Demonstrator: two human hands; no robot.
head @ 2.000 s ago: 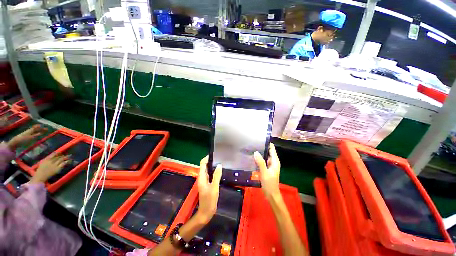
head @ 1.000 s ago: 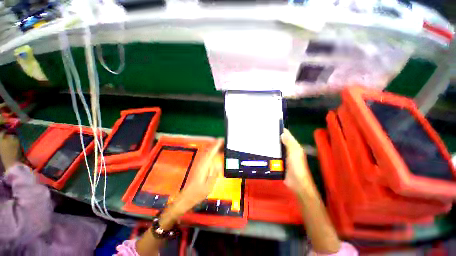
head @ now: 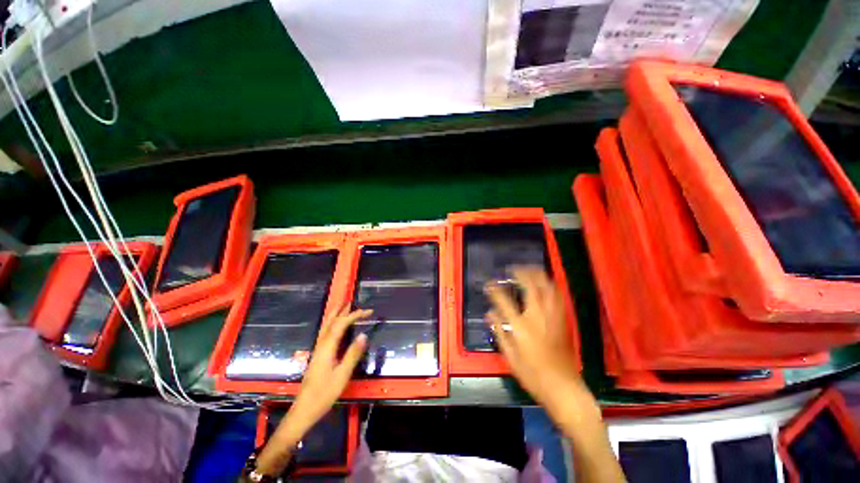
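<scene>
Three dark tablets lie in red foam trays side by side in front of me: a left tablet (head: 283, 311), a middle tablet (head: 400, 302) and a right tablet (head: 483, 255). The left and middle ones each show a small orange square at the lower right of the screen. My right hand (head: 537, 330) is over the right tablet, fingers spread on or just above its screen. My left hand (head: 330, 366) is open, its fingers at the middle tablet's left edge. Whether the fingertips touch the screens cannot be told.
A leaning stack of red trays (head: 651, 274) stands at right, a tablet in its top tray. Another tray with a tablet (head: 198, 236) lies at left behind white hanging cables (head: 94, 217). A person's pink sleeve (head: 38, 406) is at far left. Sheets (head: 396, 66) hang ahead.
The tablet I held up lit white now lies dark in the right tray, and both hands have come down and let go. The left and middle screens turned from orange to dark. The view tilts further down.
</scene>
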